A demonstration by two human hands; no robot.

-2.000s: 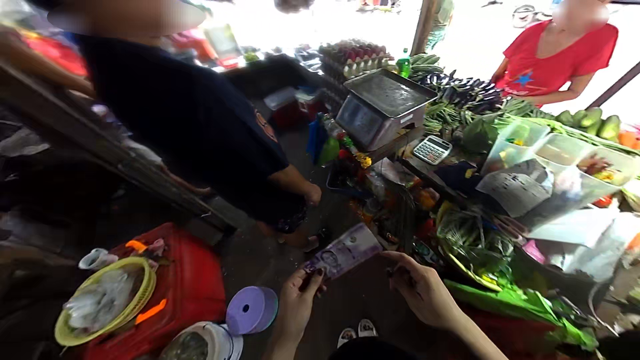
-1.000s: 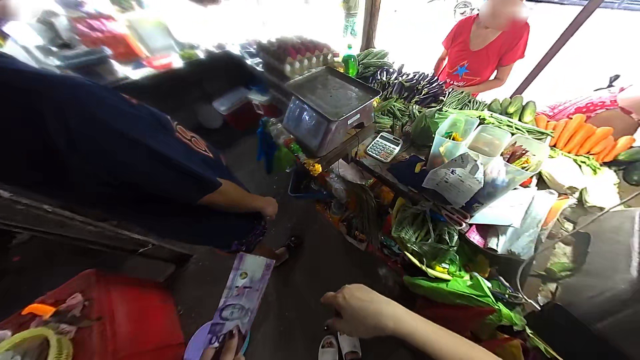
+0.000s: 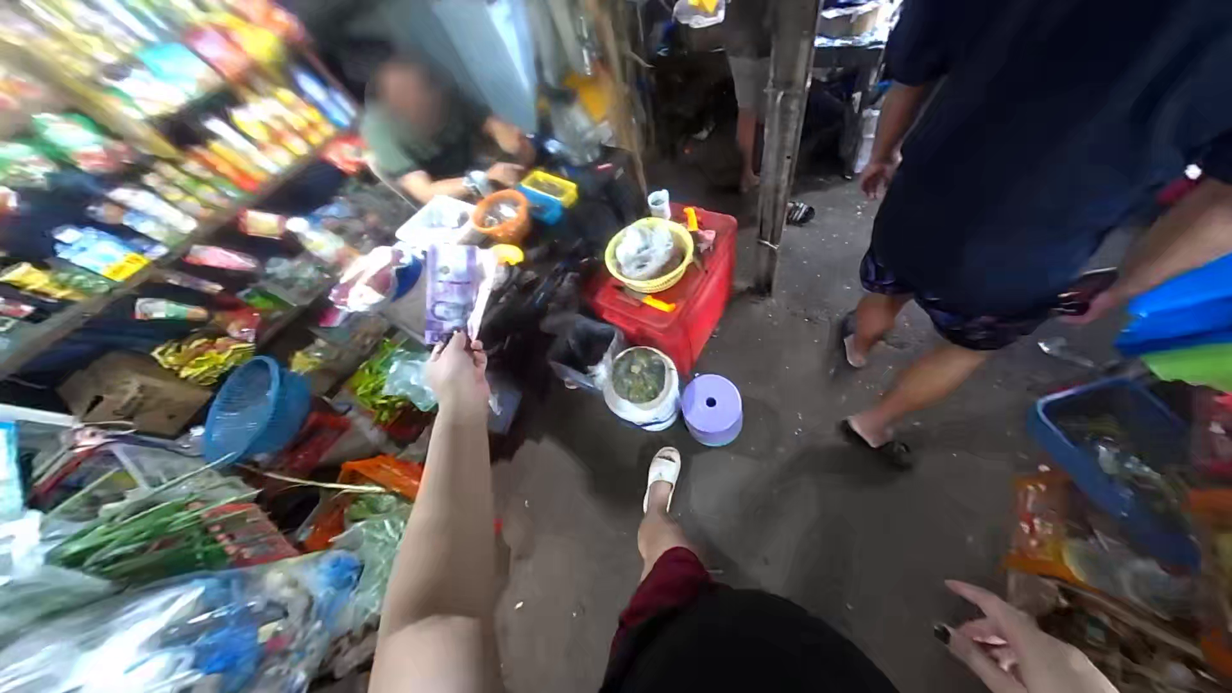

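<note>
My left hand (image 3: 458, 368) is stretched out ahead at the left, its fingers closed on the lower end of a purple banknote (image 3: 450, 289) held upright. Just behind the note are a white tray (image 3: 435, 223) and an orange basket (image 3: 501, 215), near a seated person (image 3: 433, 135). At the lower right, my right hand (image 3: 1001, 635) hangs over the floor with its fingers apart and nothing in it. To the right of my left hand, a white bucket (image 3: 642, 416) with greenish contents stands beside a round purple container (image 3: 712, 409).
A red box (image 3: 707, 318) carries a yellow basket (image 3: 647, 281); a wooden post (image 3: 784, 144) rises behind it. Another person in dark clothes (image 3: 1020, 183) stands at the right, near a blue crate (image 3: 1116, 462). Packaged goods, a blue basket (image 3: 252, 409) and bagged vegetables line the left.
The view has swung far to the left. Two seconds ago both hands were at the banknote; now only my left hand holds it, stretched forward, and my right hand is apart from it.
</note>
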